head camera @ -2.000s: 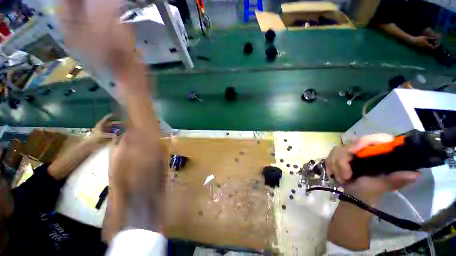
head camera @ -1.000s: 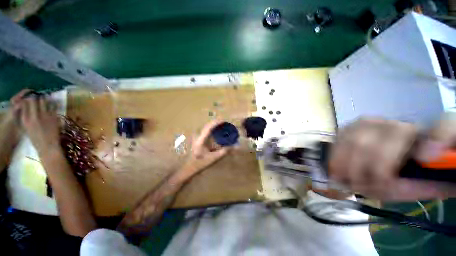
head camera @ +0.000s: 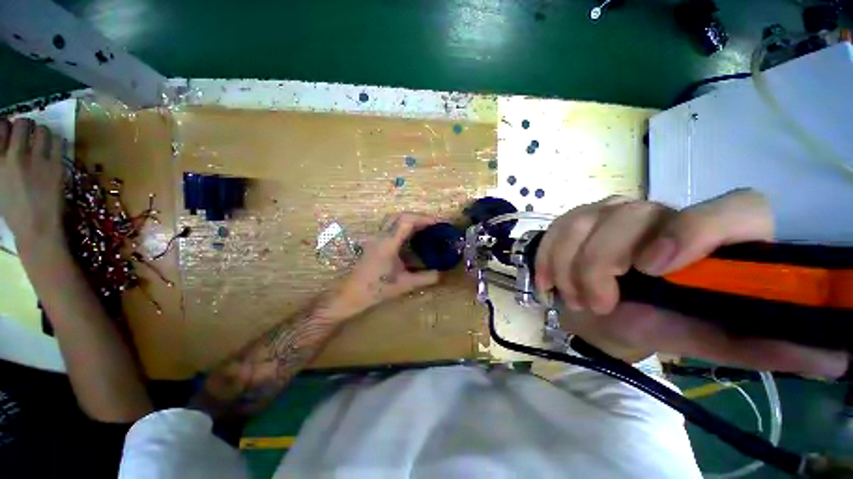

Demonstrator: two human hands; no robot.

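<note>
My left hand holds a round black housing between thumb and fingers over the right part of the cardboard. My right hand grips the black and orange screwdriver, which lies nearly level. Its silver nose is at the right side of the held housing; whether it touches cannot be told. A second black housing stands just behind the nose, partly hidden by it. A black cable runs from the tool to the lower right.
A neighbour's arm is at left beside tangled lead wires. A blue-black part and a white scrap lie on the cardboard. The white feeder stands right. The green belt runs behind. A post is upper left.
The screwdriver nose has moved up and left to the held housing. My left hand stays closed on the housing, which it took between the two earlier frames. The view has tilted further down.
</note>
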